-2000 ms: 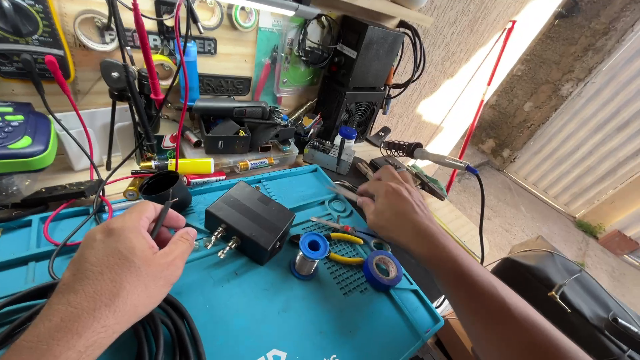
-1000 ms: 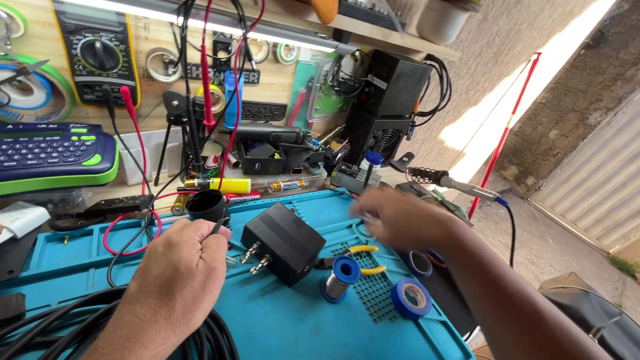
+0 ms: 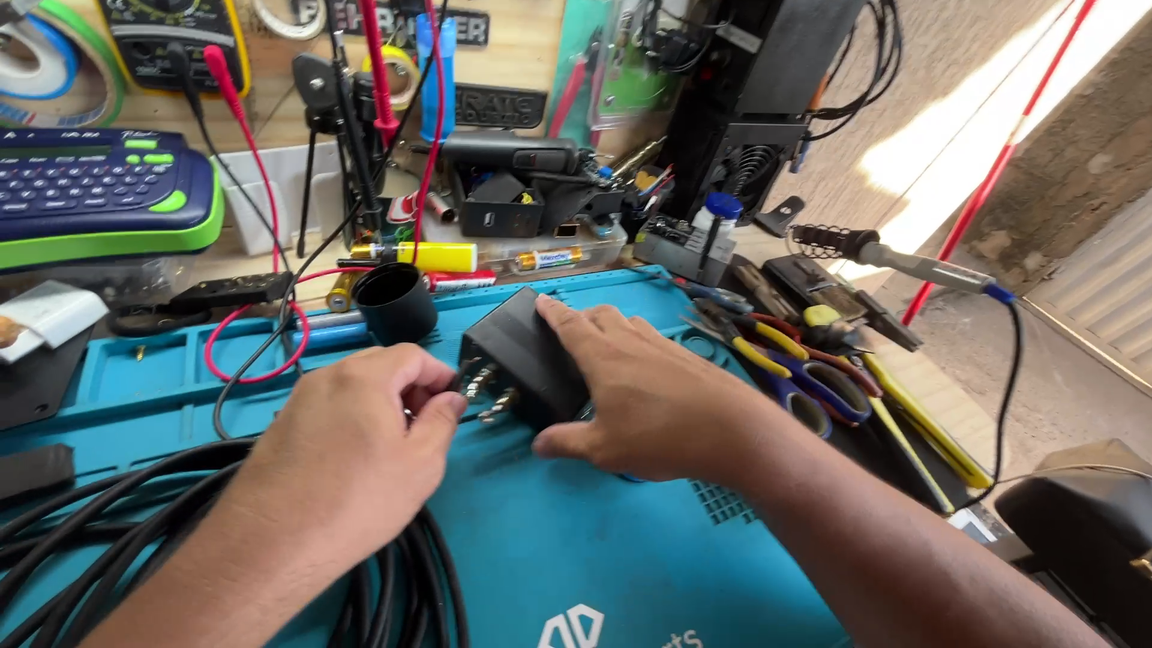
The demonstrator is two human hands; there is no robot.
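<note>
A black box with two metal connectors on its near left side sits on a blue silicone work mat. Over its right side lies my right hand, thumb at the near edge and fingers on the top, gripping it. Close to the connectors, my left hand pinches a small dark piece between thumb and forefinger; what it is cannot be told, since the fingers cover most of it. Coiled black cable lies under and beside my left forearm. A round black cup stands behind my left hand.
Pliers and scissors lie to the right, near a soldering iron in a coiled holder. Batteries and a yellow cylinder are behind the mat. A label maker and a multimeter stand at the left. Test leads hang down.
My right hand has moved left from the tools at the right edge of the mat onto the black box. My left hand stays beside the connectors. The view has come closer.
</note>
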